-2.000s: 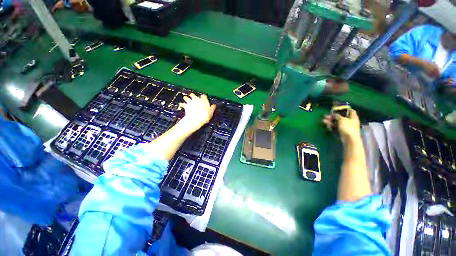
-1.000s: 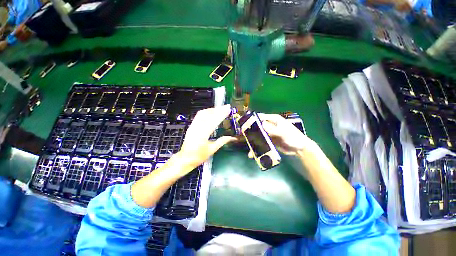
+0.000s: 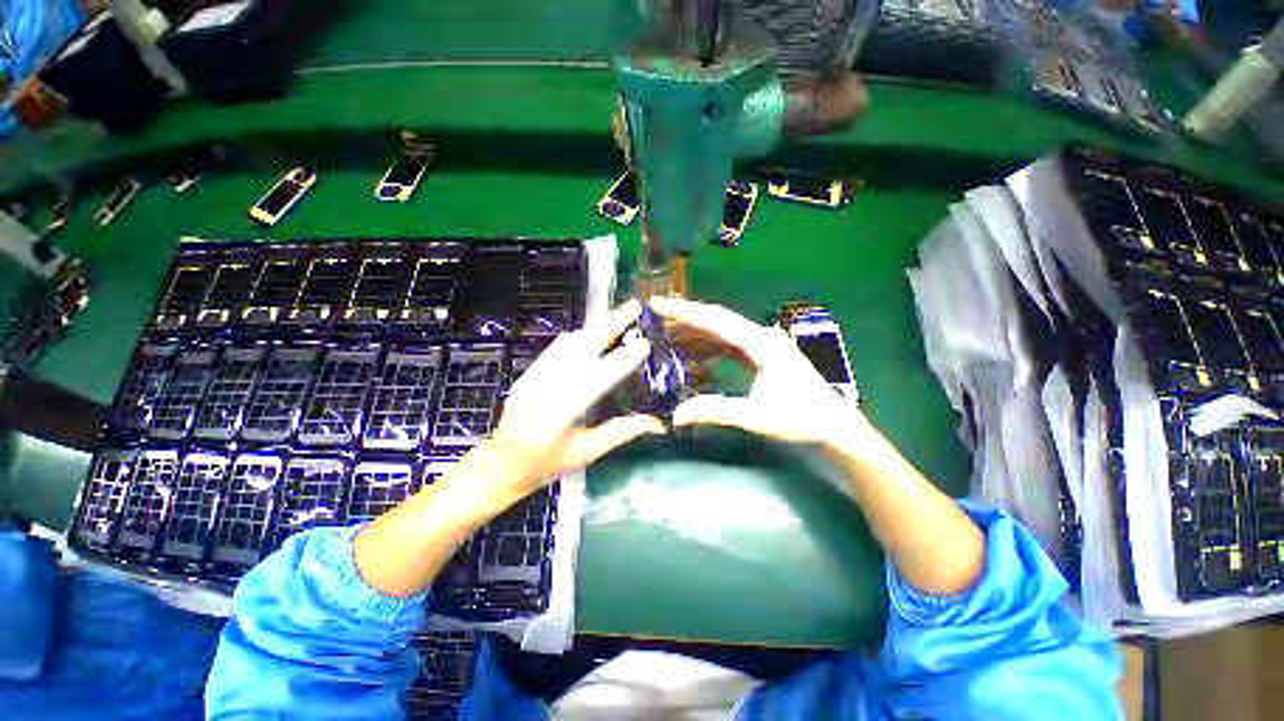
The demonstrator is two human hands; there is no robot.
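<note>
My left hand (image 3: 570, 395) and my right hand (image 3: 768, 380) are together in the centre, in front of the press. Between their fingertips they hold a thin, dark, shiny piece (image 3: 662, 369) on edge, which looks like a phone unit or housing part; its face cannot be made out. The green press head (image 3: 697, 127) stands just behind the hands. The brown press fixture is mostly hidden by the fingers. A phone unit with a white rim (image 3: 821, 352) lies on the green surface right of my right hand.
A black parts tray (image 3: 331, 395) lies left on a white liner (image 3: 570, 563). A tray stack (image 3: 1197, 380) with ragged white sheets (image 3: 1007, 366) stands right. Several phone units, one here (image 3: 285, 195), lie along the back. Blue sleeves of another person show top left.
The hands came together from tray and work surface. The pale-rimmed phone face seen tilted in my right hand a second ago is no longer visible; the held piece is now edge-on between both hands.
</note>
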